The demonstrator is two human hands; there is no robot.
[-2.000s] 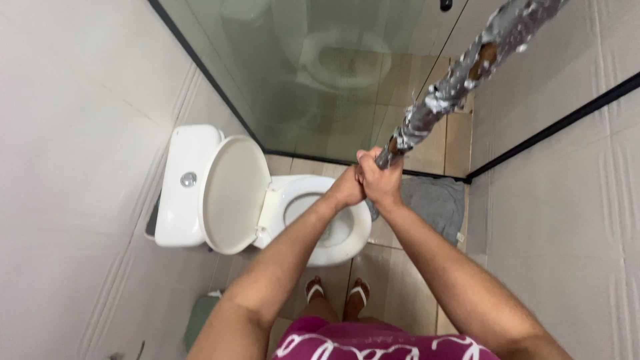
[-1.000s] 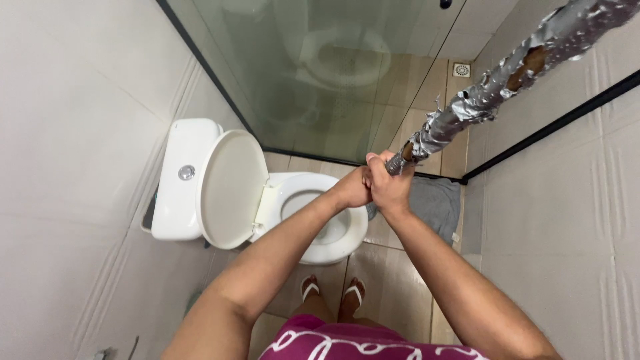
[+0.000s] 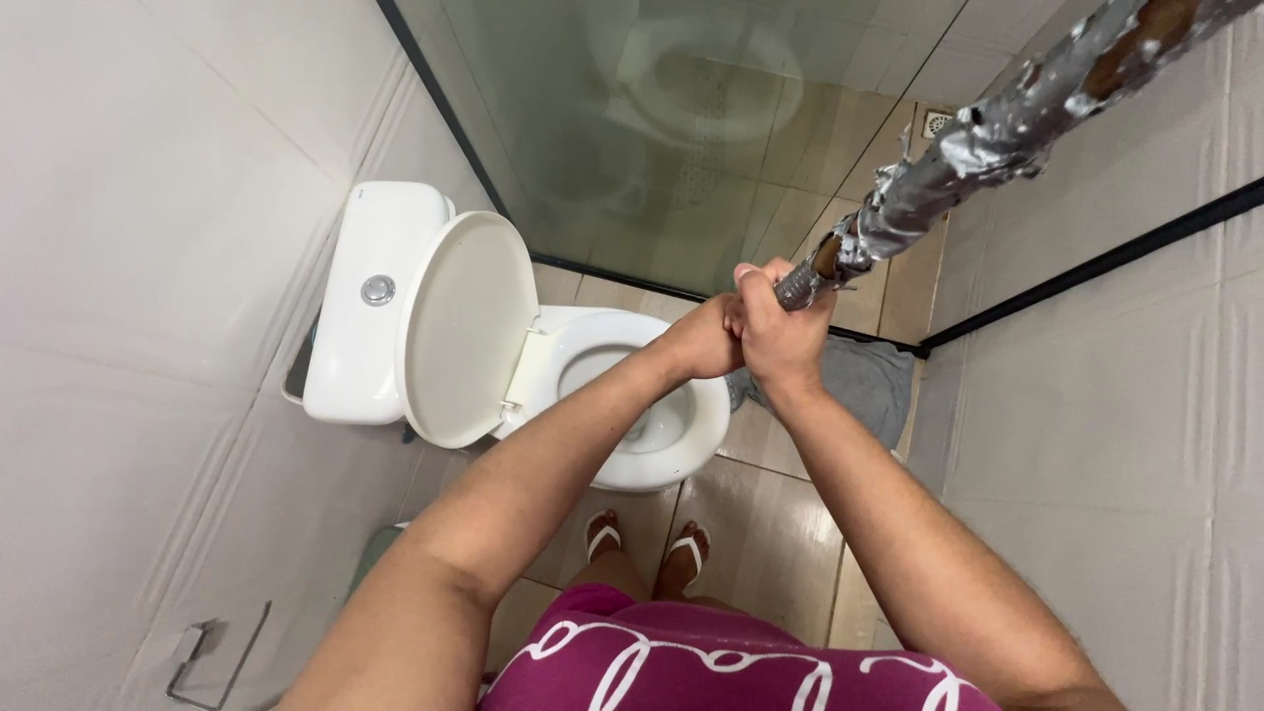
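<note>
A long pole [image 3: 928, 197] wrapped in torn silver foil or tape, with brown patches showing through, slants from the upper right down to my hands. My right hand [image 3: 785, 331] is closed around its lower end. My left hand [image 3: 706, 336] is closed too, pressed against the right one, apparently on the same pole; the fingers hide the grip. Just beyond and below the hands is the white toilet bowl [image 3: 706, 434], its seat down and its lid [image 3: 464, 331] raised against the tank [image 3: 370, 316]. The pole's far end is out of view.
A glass shower panel [image 3: 632, 148] with a black frame stands ahead. A gray cloth mat [image 3: 869, 385] lies on the tiled floor by its edge, and a floor drain [image 3: 936, 123] shows behind it. Tiled walls rise on both sides. A metal holder [image 3: 193, 662] is on the left wall.
The pole's upper part has swung slightly within the view, and both hands stay together at its lower end. The toilet lid remains raised.
</note>
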